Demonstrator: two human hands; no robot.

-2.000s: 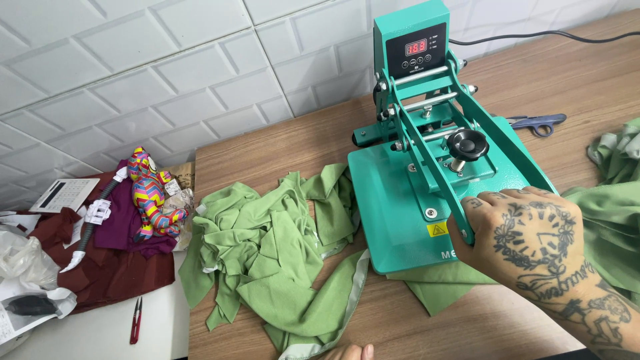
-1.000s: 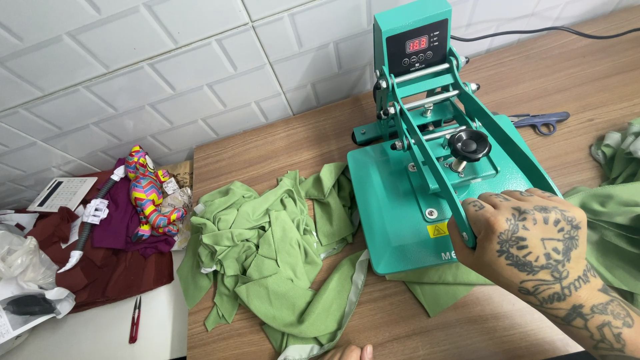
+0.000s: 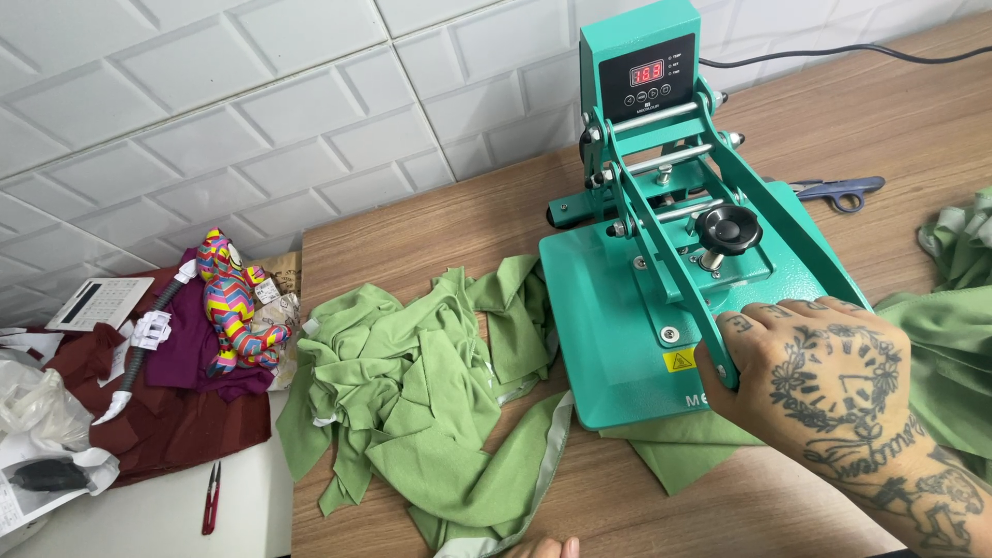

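A green heat press (image 3: 612, 310) stands on the wooden table, its upper plate lowered and its display lit. My right hand (image 3: 821, 380) grips the press's lever handle (image 3: 721, 364) at the front. Green fabric (image 3: 682, 457) sticks out from under the front of the plate. Left of the press lies a crumpled heap of green fabric pieces (image 3: 411, 387), partly touching the plate's side. Only some fingers of my left hand (image 3: 546, 549) show at the bottom edge, near the fabric's pale-edged strip; whether they hold anything is hidden.
Scissors (image 3: 845, 190) lie behind the press at right, and more green fabric (image 3: 945, 341) at the right edge. A black cable (image 3: 821, 53) runs along the tiled wall. On the white surface at left are red thread snips (image 3: 211, 500), dark red cloth (image 3: 194, 434) and a colourful figurine (image 3: 232, 310).
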